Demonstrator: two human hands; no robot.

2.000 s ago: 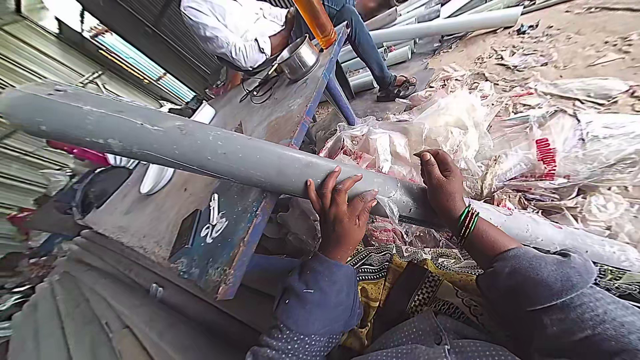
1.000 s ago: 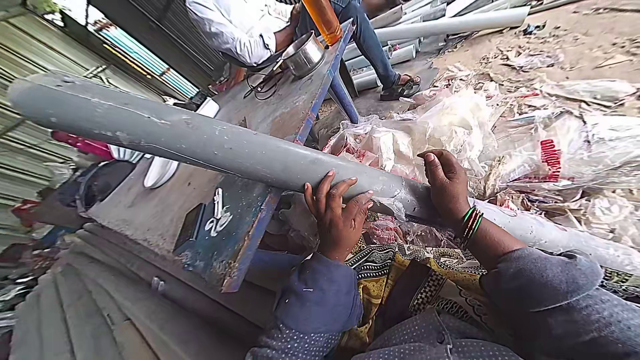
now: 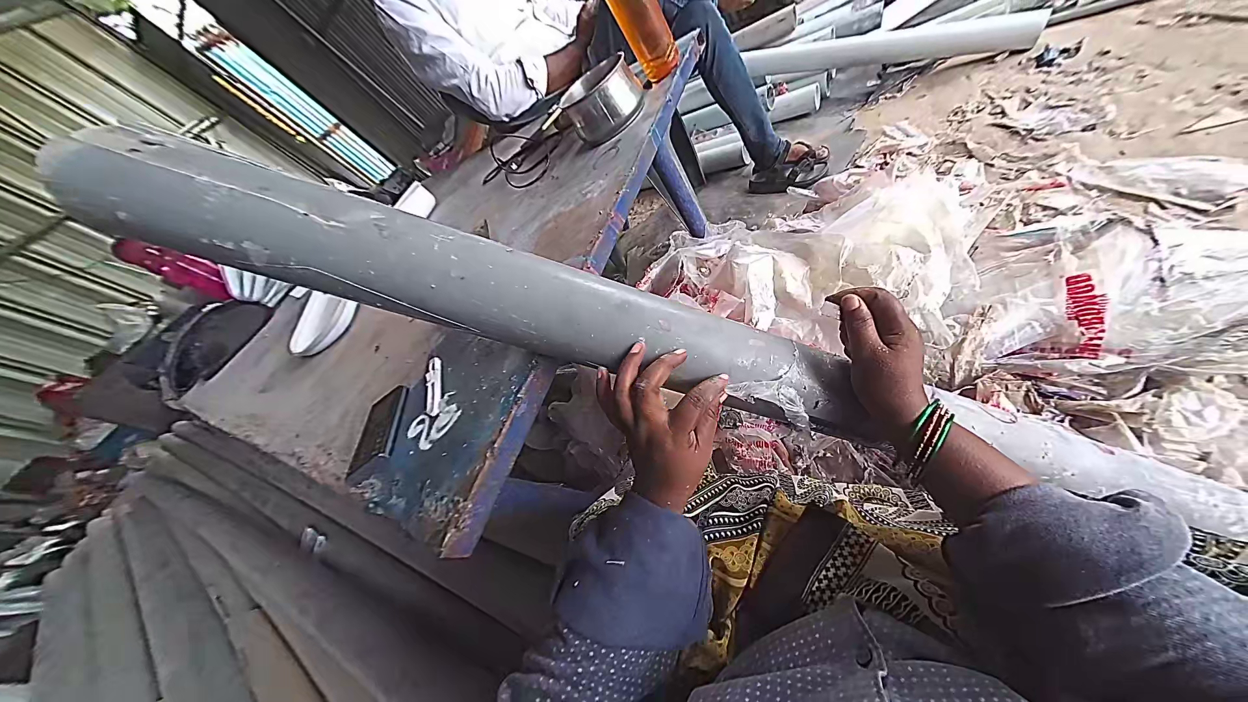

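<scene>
A long grey plastic pipe (image 3: 419, 258) slants across the view, its far end up at the left, resting over the metal workbench and across my lap. My left hand (image 3: 663, 409) lies against its near side with the fingers spread. Beyond it, my right hand (image 3: 882, 351) is at the pipe's upper side, thumb and forefinger pinched on a small thin dark piece whose kind I cannot tell. Between the hands, a loose flap of clear plastic film (image 3: 780, 390) hangs on the pipe.
On the workbench (image 3: 575, 210) stand a steel pot (image 3: 603, 100) and an orange cylindrical object (image 3: 643, 39). A seated person in a white shirt (image 3: 468, 58) is behind it. Crumpled plastic wrapping (image 3: 877, 234) covers the ground at right. More pipes (image 3: 897, 41) lie farther back, and grey planks (image 3: 234, 585) at lower left.
The pipe's far end sits slightly farther right than two seconds ago. Both hands stay at nearly the same places along it.
</scene>
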